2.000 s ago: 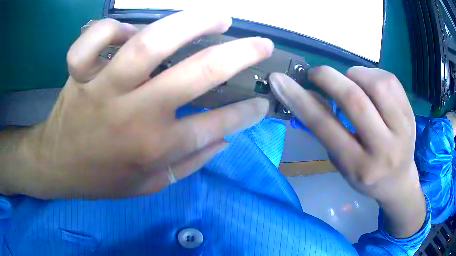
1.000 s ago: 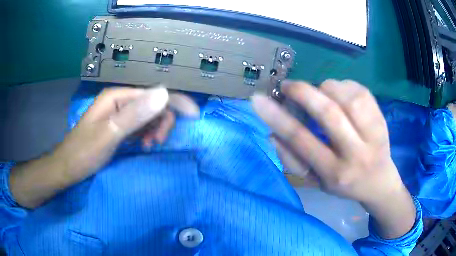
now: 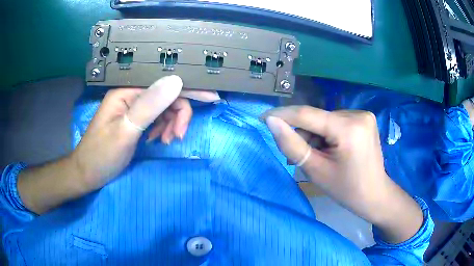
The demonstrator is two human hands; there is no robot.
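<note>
The long grey-brown metal fixture (image 3: 228, 80) lies across the upper left and centre. Its four nests (image 3: 214, 61) form a row, with tiny shiny points at their upper edges. My left hand (image 3: 106, 137) holds the fixture's near edge, with the pale-covered thumb on top and a finger partly hidden below. My right hand (image 3: 345, 150) is off the fixture, below its right end, with thumb and index fingertips pinched together. A tiny dark speck shows at these fingertips; I cannot tell if it is a held component.
A white sheet (image 3: 312, 11) with a dark-rimmed edge lies behind the fixture on the green surface (image 3: 343, 65). Dark long bars (image 3: 429, 41) stand at the upper right. Another person's blue sleeve (image 3: 452, 161) is at the right edge.
My left hand has withdrawn from over the fixture to its near edge. My right hand has moved away from the fixture's right end and its fingertips have closed. The engraved top is now uncovered.
</note>
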